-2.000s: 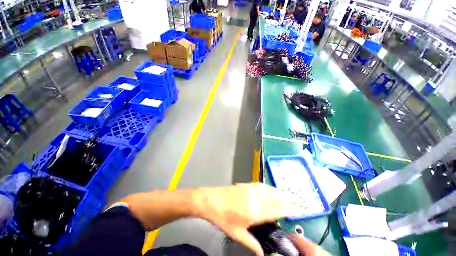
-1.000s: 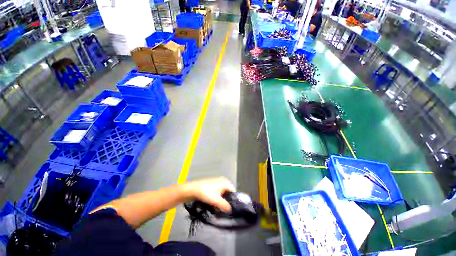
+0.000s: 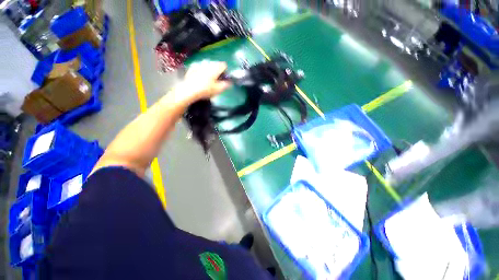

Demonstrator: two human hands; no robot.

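Note:
My left hand is stretched forward over the left edge of the green bench. It is closed on a coiled black wire bundle, whose loop and loose ends hang below the hand. The image is blurred here. Another black wire coil lies on the bench just right of the held one; the two overlap in view, and I cannot tell if they touch. My right hand is not in view.
A large black wire pile with red ends lies at the bench's far end. Blue trays with white parts and white paper are nearer. Blue crates and cardboard boxes stand left across the aisle.
The left hand has carried the black bundle from over the aisle forward to the bench edge, near the other coil. The camera view has turned and moved closer to the bench.

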